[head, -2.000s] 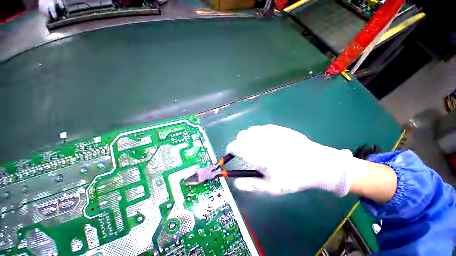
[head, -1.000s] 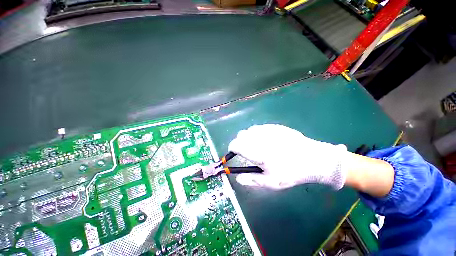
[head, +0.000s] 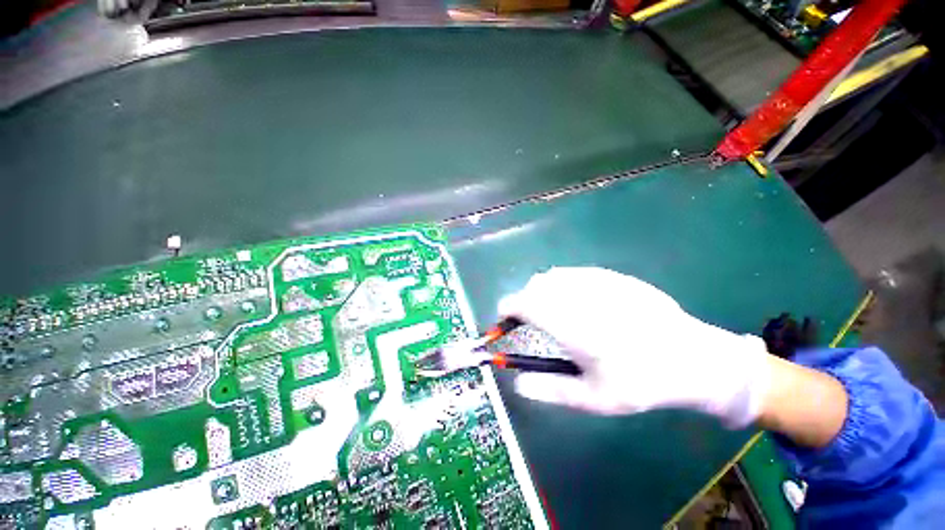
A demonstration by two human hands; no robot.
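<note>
A large green circuit board with silvery solder areas and a pale border lies solder side up at the lower left, cut off by the left and bottom edges. My right hand, in a white glove, holds diagonal cutters with black and orange handles just right of the board. The cutters' metal jaws are over the board's right part; whether they touch a lead is too small to tell. A thin strip of red shows under the board's lower right edge. My left hand is not in view.
The dark green surface extends beyond the board, with a seam at its right part. A slanting red post with yellow rails stands upper right. A small black object lies by my wrist. Dark equipment and part of a brown box show at the far side.
The view has shifted, so the board and hand appear farther right. The cutters remain in my right hand over the same part of the board, with only slight movement.
</note>
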